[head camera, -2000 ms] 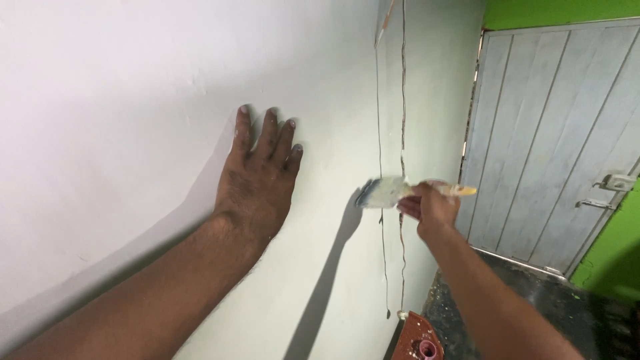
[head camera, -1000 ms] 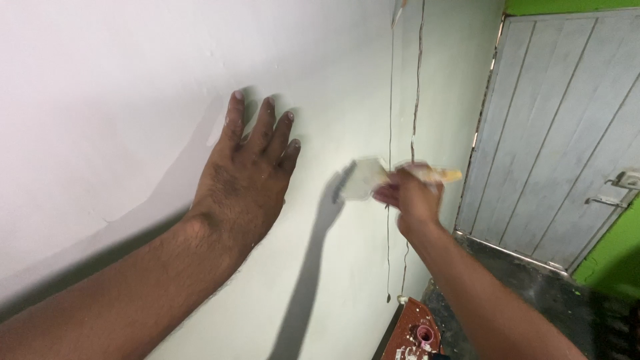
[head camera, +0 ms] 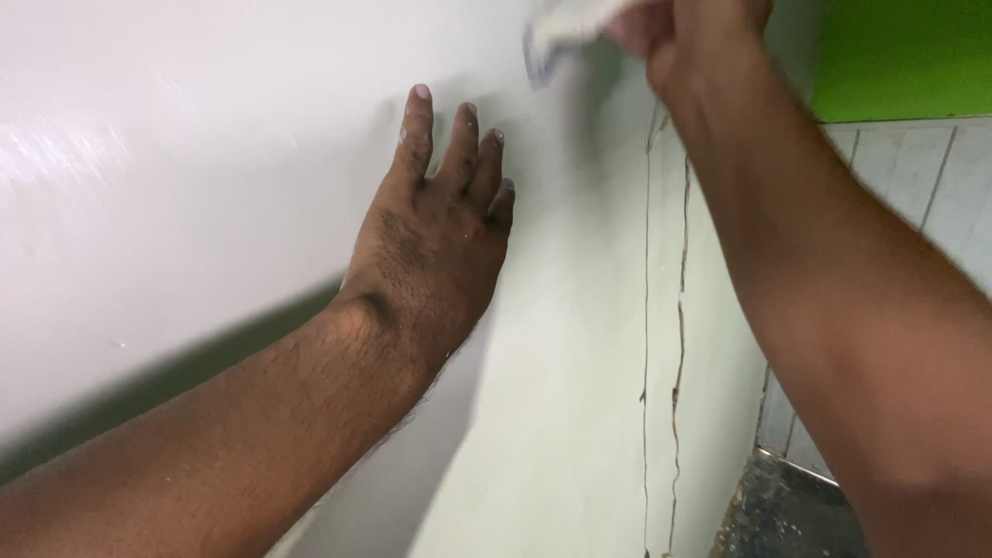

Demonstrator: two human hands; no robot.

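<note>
My left hand (head camera: 438, 240) rests against the pale wall (head camera: 558, 403), fingers apart and pointing up, with nothing in it. Up and to its right, near the top edge of the view, my right hand (head camera: 682, 31) grips a paintbrush (head camera: 573, 27). The brush is blurred; its bristles point left and down at the wall, and whether they touch it cannot be told. Two thin dark vertical cracks (head camera: 680, 341) run down the wall beneath my right wrist. The upper part of my right hand is cut off by the frame.
A light grey panelled door (head camera: 903, 167) stands at the right, partly behind my right forearm. Above it is a bright green wall (head camera: 903, 62). Dark floor (head camera: 783, 511) shows at the lower right, beside the foot of the pale wall.
My right hand has moved the brush up the wall, from beside the cracks to above my left hand. My left hand stays flat on the wall. The reddish object at the bottom has left the view.
</note>
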